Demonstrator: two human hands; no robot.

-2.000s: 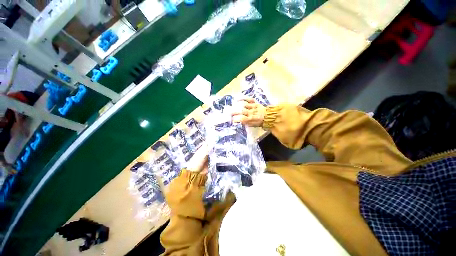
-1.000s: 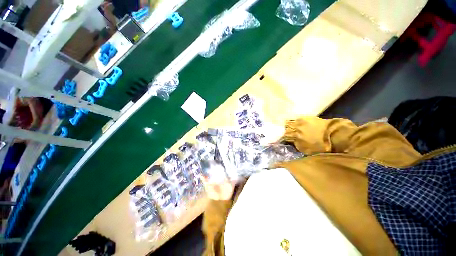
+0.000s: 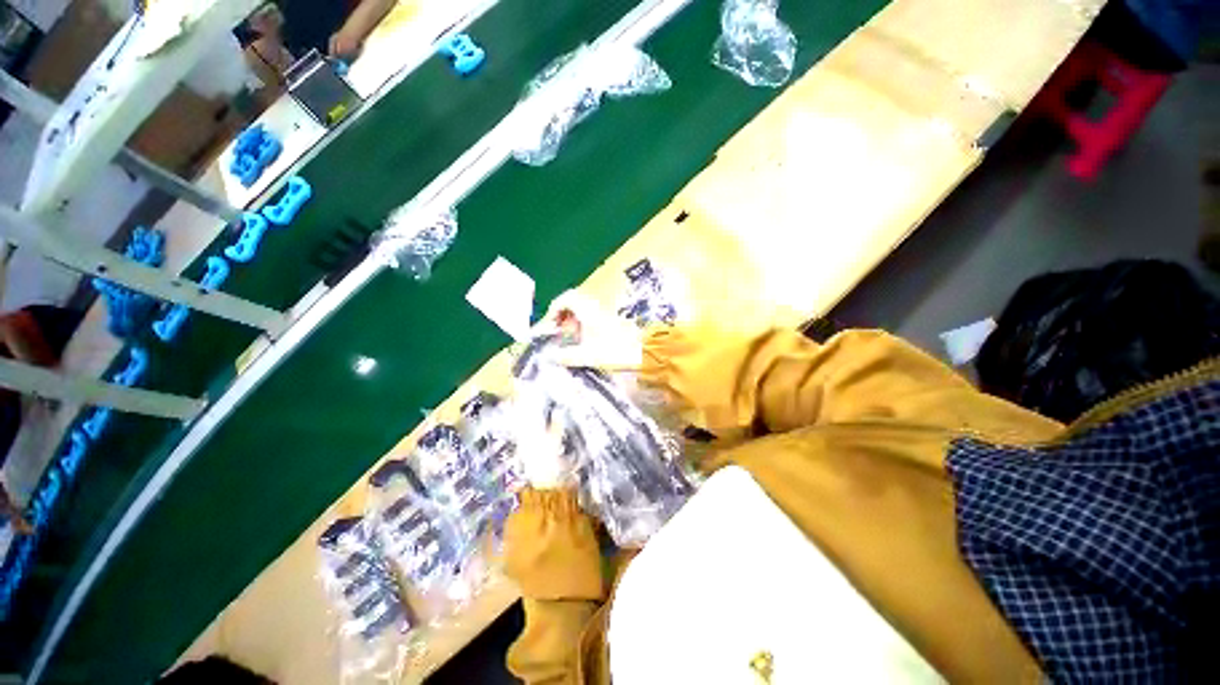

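A large clear poly bag (image 3: pixel 618 448) with a dark bundle of bagged parts lies in front of my body, over the bench's near edge. My right hand (image 3: pixel 589 335) is on its upper end, fingers bent around the film. My left hand (image 3: pixel 541 448) is at its left side, pale and blurred, its fingers mostly lost against the film. Several bagged parts (image 3: pixel 418 535) lie in a row on the tan bench to the left. Another bagged part (image 3: pixel 645 295) lies beyond my right wrist, partly hidden by the sleeve.
The green conveyor belt (image 3: pixel 321 415) runs behind the bench (image 3: pixel 789 174), with a white sheet (image 3: pixel 503 296) at its edge. Crumpled clear bags (image 3: pixel 756 40) lie on the belt and rail. Blue parts (image 3: pixel 246 236) line the far side. A red stool (image 3: pixel 1104 114) and black sack (image 3: pixel 1090 328) are right.
The large bag, sideways one second ago, now points away from me. My right hand has come back into view at its upper end. The view has shifted slightly.
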